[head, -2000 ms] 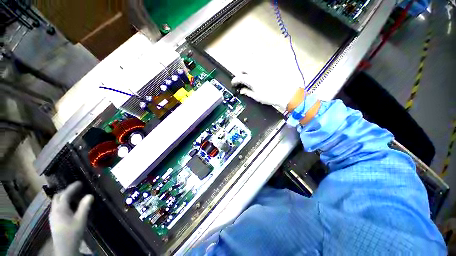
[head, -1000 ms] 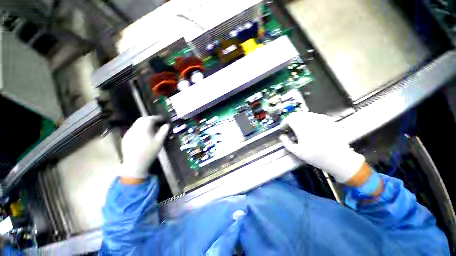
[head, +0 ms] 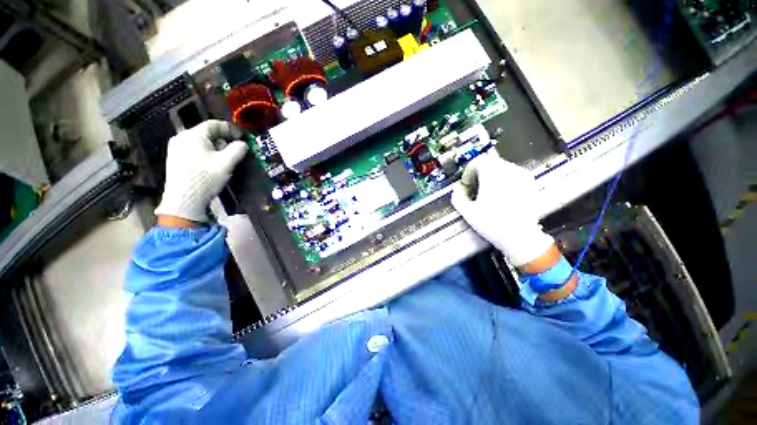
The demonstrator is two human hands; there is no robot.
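Note:
A green circuit board [head: 365,162], crowded with parts, lies in a dark solder pallet [head: 531,124] on the conveyor. A long silver-white heat sink [head: 382,100] crosses it, with two copper-red toroidal inductors [head: 253,105] at its left end. A dark transformer [head: 375,51] sits behind the bar. My gloved left hand [head: 197,168] is at the pallet's left side, fingers curled near the board's edge; whether it grips anything is hidden. My gloved right hand [head: 500,202] is at the board's near right edge, fingers bent, fingertips partly hidden.
The conveyor's metal rail [head: 664,116] runs along my front. Another board [head: 718,21] is at the upper right. A blue coiled cord [head: 610,199] hangs from my right wrist band. A black tote [head: 647,282] stands at the lower right.
The view has swung, so the board now lies more centrally than two seconds ago. My right hand has moved from the pallet's far right side to the near edge; my left hand has come up its left side.

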